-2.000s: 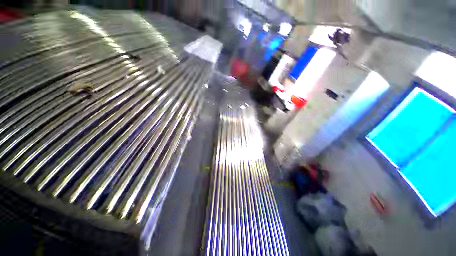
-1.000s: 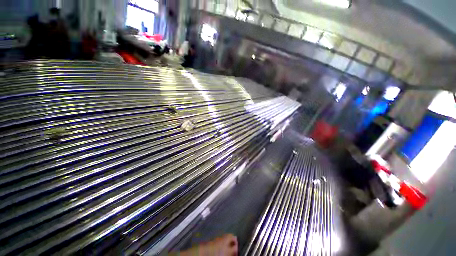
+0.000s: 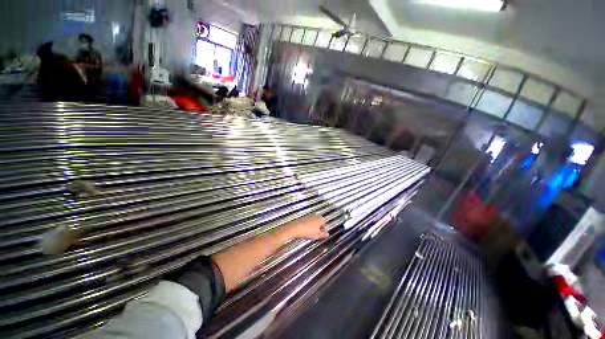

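A wide bed of long shiny parallel metal bars [image 3: 166,198] fills the left and middle of the view. My left hand [image 3: 315,227] is bare, at the end of a forearm that reaches in from the lower left in a grey sleeve with a dark cuff. It is over the bars near the bed's right side. Its fingers look curled, but whether they grip a bar is too blurred to tell. A pale blurred piece [image 3: 58,239] and a smaller tan piece [image 3: 86,188] lie on the bars at left. My right hand is not in view.
A narrower ribbed metal bed [image 3: 434,291] stands at lower right, across a dark floor strip [image 3: 371,271]. A person [image 3: 88,56] is at the far upper left. Red items [image 3: 189,102] lie behind the bed, and a red object [image 3: 474,215] is at right.
The view has swung left and levelled somewhat. My left hand, cut off at the bottom edge one second ago, now shows with its forearm, reaching over the bars.
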